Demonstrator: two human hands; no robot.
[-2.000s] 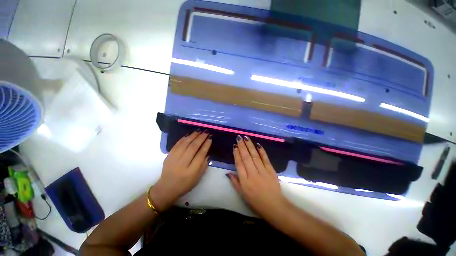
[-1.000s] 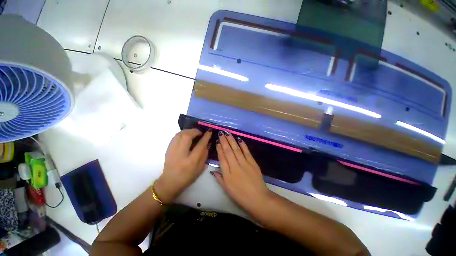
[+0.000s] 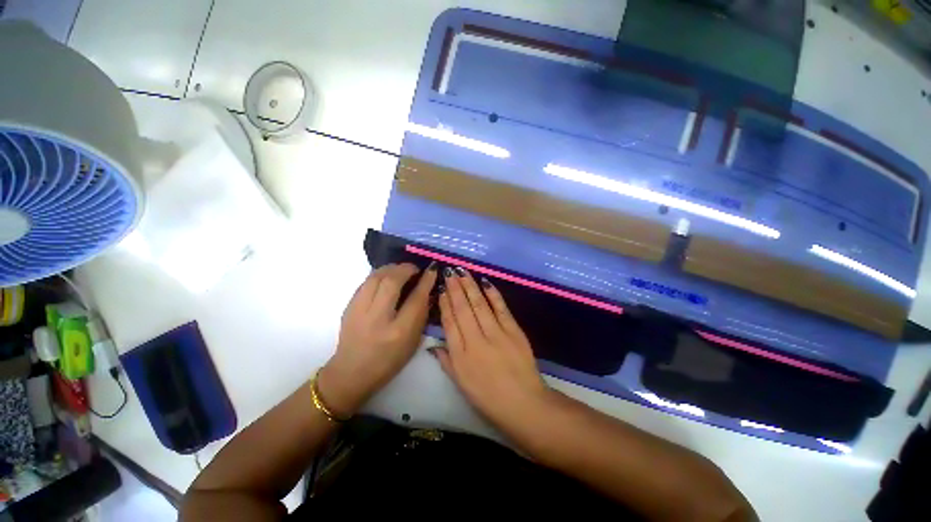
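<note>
A translucent blue sewing template (image 3: 572,143) lies on the white table with a brown hinge tape (image 3: 490,200) across its middle. Two black fabric pieces lie along its near edge, a left one (image 3: 567,331) and a right one (image 3: 761,382), each with a pink-red line along it. My left hand (image 3: 380,321) rests on the left end of the left piece, its fingers bent and holding no tool. My right hand (image 3: 485,342) lies flat beside it, fingers together, pressing on the same piece. The fabric under my fingers is hidden.
A fan (image 3: 66,173) and crumpled white material (image 3: 199,214) are at the left, with a tape ring (image 3: 276,99) behind. A dark blue phone (image 3: 179,387) lies near left. A green plate (image 3: 715,51) is under the template's far edge. Black bundles (image 3: 909,484) are at the right edge.
Since two seconds ago the view has shifted left, and my hands have come closer together at the left piece's end. My left fingers, flatter before, are now bent. The last second shows little change.
</note>
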